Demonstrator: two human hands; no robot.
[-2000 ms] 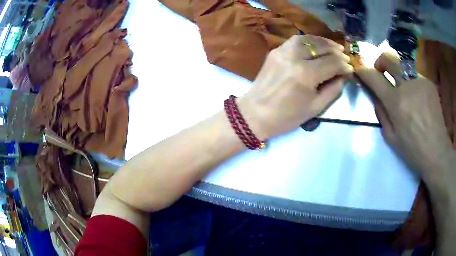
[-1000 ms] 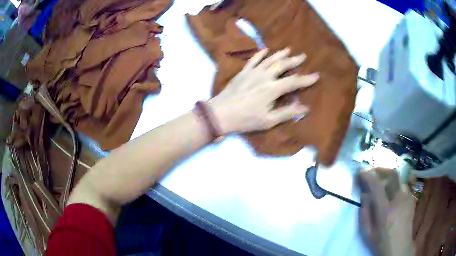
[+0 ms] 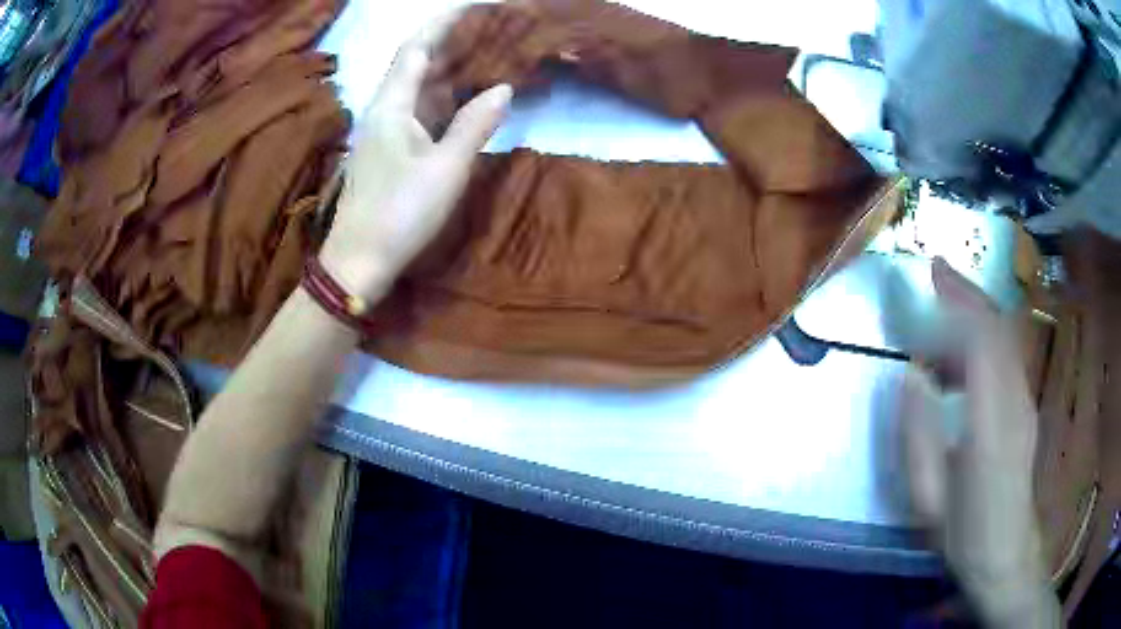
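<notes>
A rust-brown fabric panel [image 3: 615,246] lies spread on the white table, its right end reaching the needle area. A zipper tape [image 3: 848,246] with a pale toothed line runs along its lower right edge. My left hand [image 3: 412,172] is at the panel's left part, thumb and fingers apart; whether it grips cloth is unclear. My right hand [image 3: 971,393] is blurred, below the sewing machine [image 3: 983,86]; its fingertips are not clear. The bright needle plate [image 3: 953,234] lies under the machine head.
A heap of brown panels [image 3: 197,172] covers the left of the table [image 3: 590,449]. Brown strips with pale lines [image 3: 105,455] hang at lower left. More brown strips [image 3: 1082,369] are at the right edge. A black rounded lever [image 3: 805,345] sits on the bed.
The panel is now spread farther left, with its zippered edge showing. My left hand has moved left. My right hand has moved away from the needle since the first frame.
</notes>
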